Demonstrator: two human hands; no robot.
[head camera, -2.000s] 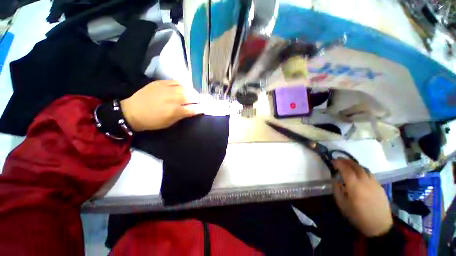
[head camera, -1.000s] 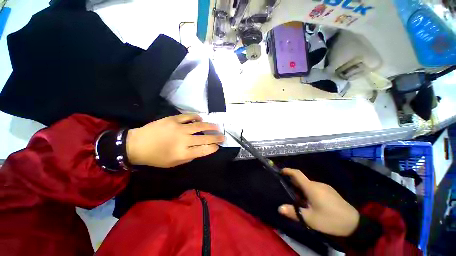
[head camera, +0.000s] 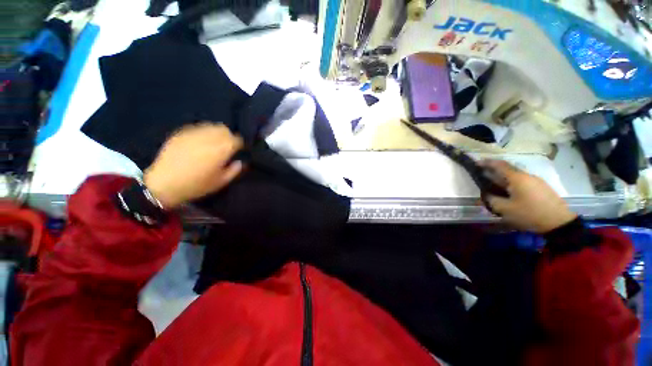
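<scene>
My left hand (head camera: 196, 163) is blurred and grips a fold of the black cloth (head camera: 286, 214) at the table's front left; the fingertips are hard to make out. The cloth runs from the table over its front edge and onto my lap. Part of it is turned up and shows a white-grey underside (head camera: 294, 127). My right hand (head camera: 527, 196) holds the scissors (head camera: 457, 155) by the handles above the front of the table. The blades look closed and point up and left, right of the needle area, touching no cloth.
The sewing machine (head camera: 529, 36) stands at the back right, with a phone (head camera: 430, 89) and scraps (head camera: 475, 132) under its arm. A measuring strip (head camera: 407, 210) runs along the front edge. A red basket (head camera: 27, 223) is at left, a blue basket (head camera: 640, 246) at right.
My left hand has moved up and left and now pulls at the cloth. My right hand has moved the scissors up and right, away from the cloth edge. The view has shifted too.
</scene>
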